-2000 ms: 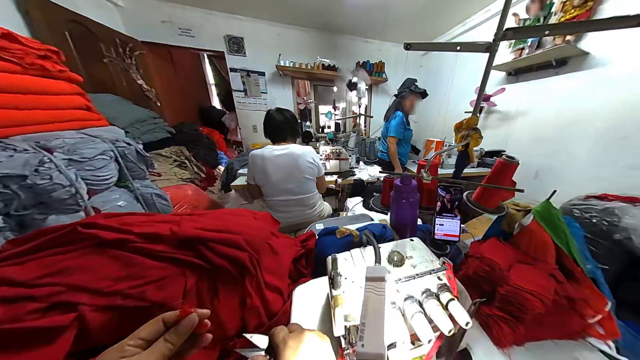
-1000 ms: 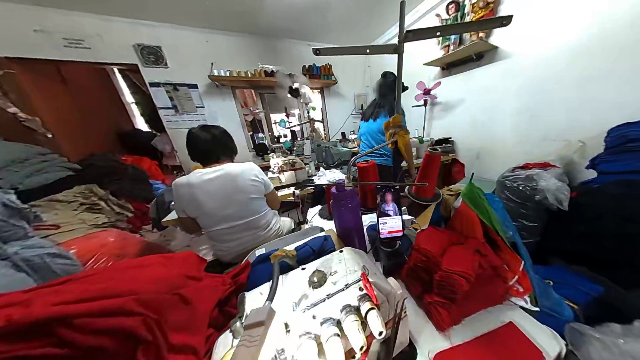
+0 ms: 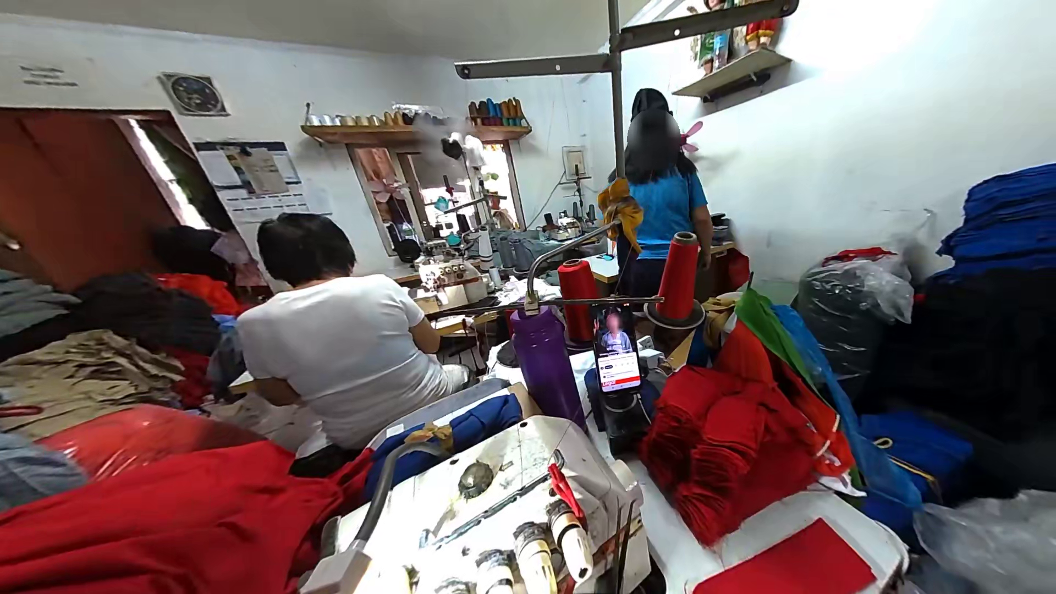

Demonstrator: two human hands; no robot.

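Neither my left hand nor my right hand shows at this moment. At the bottom centre stands a white overlock sewing machine [image 3: 528,470] with several tension dials along its front and a small red piece on top. Red fabric [image 3: 165,511] lies heaped to the machine's left. On the right side, folded red fabric pieces [image 3: 718,437] are stacked on the white table, and a flat red piece [image 3: 792,565] lies near its front edge. A purple bottle [image 3: 549,367] and a phone with a lit screen [image 3: 617,355] stand behind the machine.
Red thread cones [image 3: 679,280] stand beyond the phone under a metal thread stand [image 3: 617,99]. A seated person in a white shirt [image 3: 338,355] is ahead left; a person in blue [image 3: 664,206] stands farther back. A filled plastic bag [image 3: 854,313] and blue fabric piles [image 3: 1002,219] are at right.
Both hands, seen at the bottom two seconds ago, are out of view. The view has swung to the right. The standing person in blue has turned away.
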